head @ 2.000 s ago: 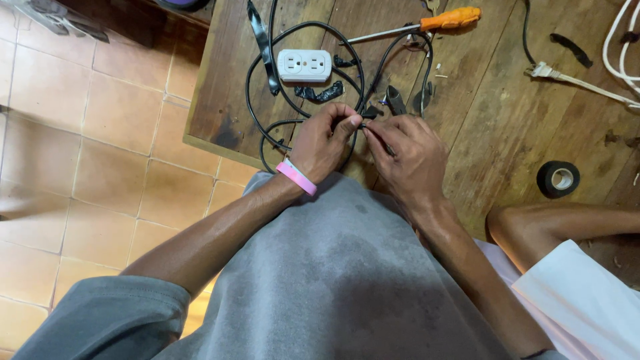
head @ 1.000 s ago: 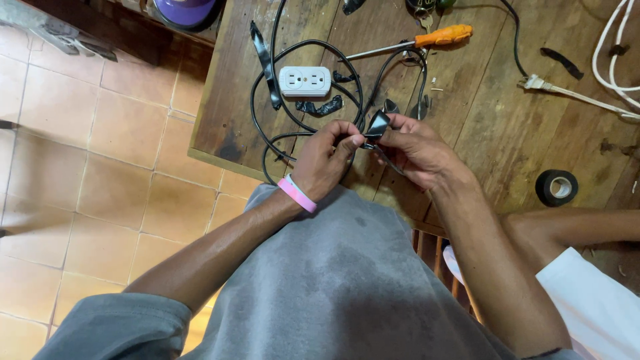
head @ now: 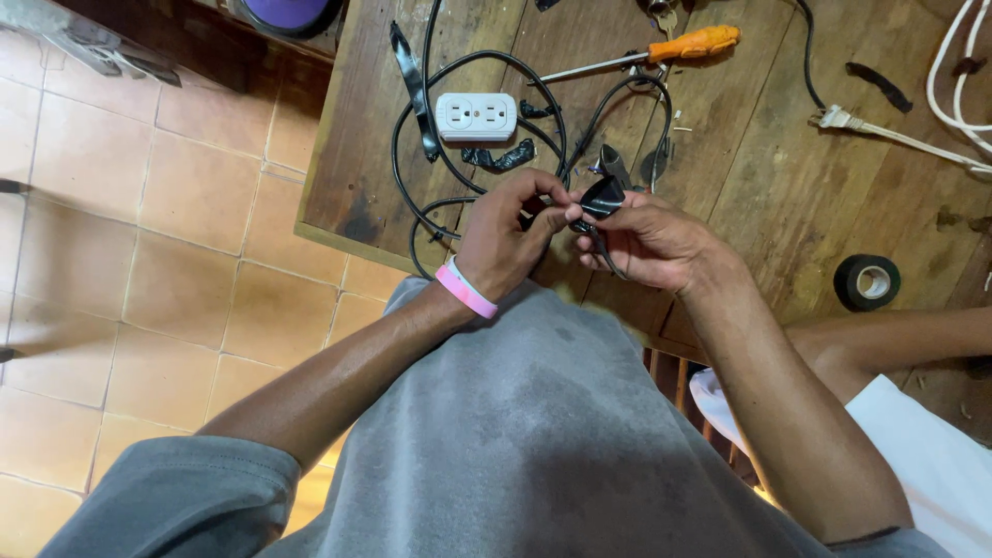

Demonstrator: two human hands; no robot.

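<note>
My left hand, with a pink band on its wrist, pinches a black cable near the table's front edge. My right hand holds a strip of black electrical tape against the cable, and a thin black cord end hangs below its fingers. The fingertips of both hands nearly meet, and they partly hide the join. Beyond my left hand lie loops of black cable and a white double electrical outlet. A crumpled piece of black tape lies just below the outlet.
An orange-handled screwdriver lies at the back. At right are a roll of black tape, a white plug with its cord and a loose tape strip. Another person's bare arm or leg rests at the table's right front.
The black tape strip now shows raised between my hands; two seconds ago it was not visible there. My right hand has turned, with its palm side more in view.
</note>
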